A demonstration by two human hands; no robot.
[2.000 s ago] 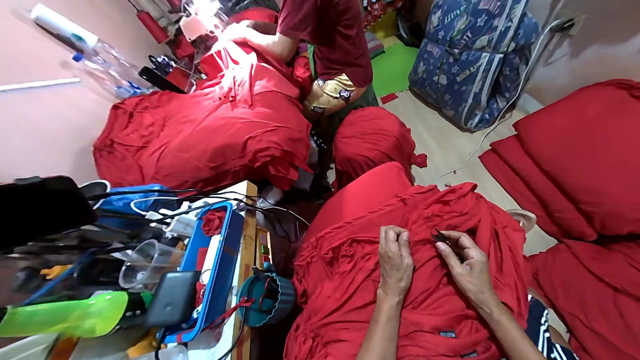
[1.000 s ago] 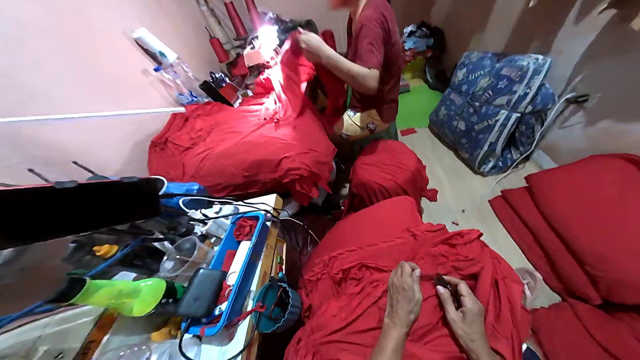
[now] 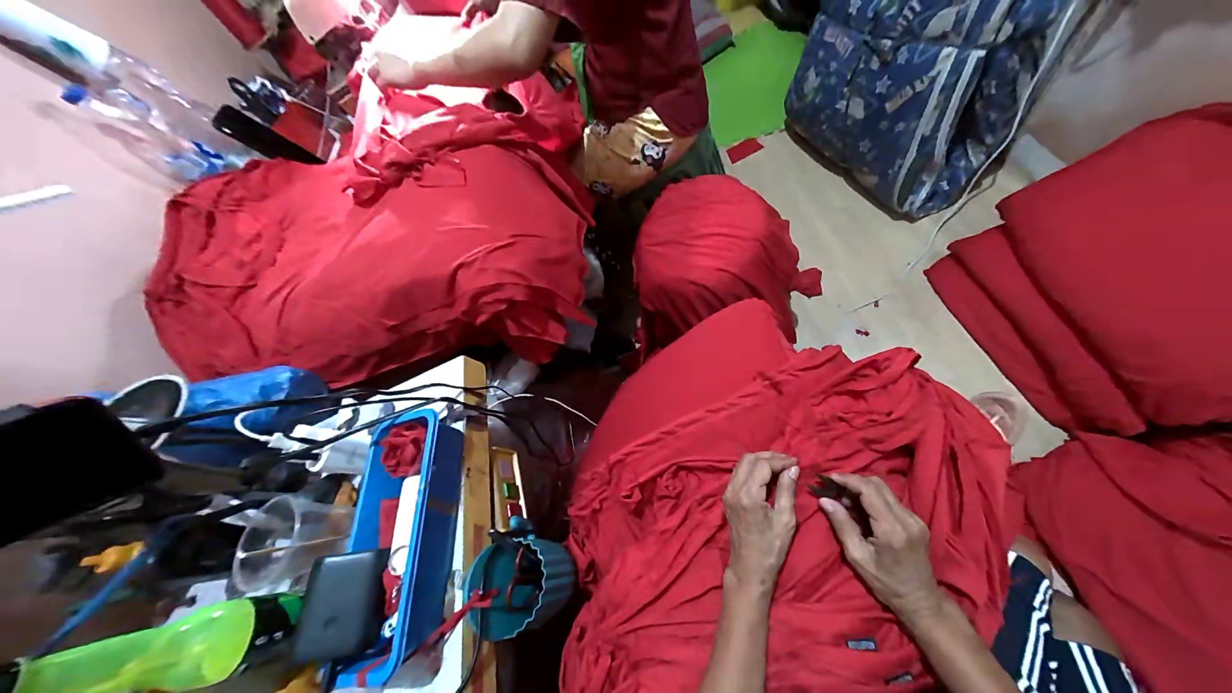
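Observation:
Red fabric (image 3: 674, 539) lies heaped over my lap in loose folds, with a small dark label near its lower part. On the heap, my left hand (image 3: 760, 515) pinches a bit of the cloth between thumb and fingers. Just to its right, my right hand (image 3: 881, 539) is closed on a small dark tool (image 3: 833, 489), too small and shaded to name surely. The tool's tip points toward the fingers of my left hand.
At the left, a table holds a blue tray (image 3: 438, 520), a black case (image 3: 342, 604), a clear cup and cables. A teal basket (image 3: 520, 587) hangs at its edge. Ahead, a person (image 3: 635, 58) handles red cloth. Folded red fabric (image 3: 1136, 279) lies right; a blue patterned bag (image 3: 895, 96) stands beyond.
The other person's raised arms and cloth have come down since one second ago. My hands remain close together on the red fabric. The view has shifted.

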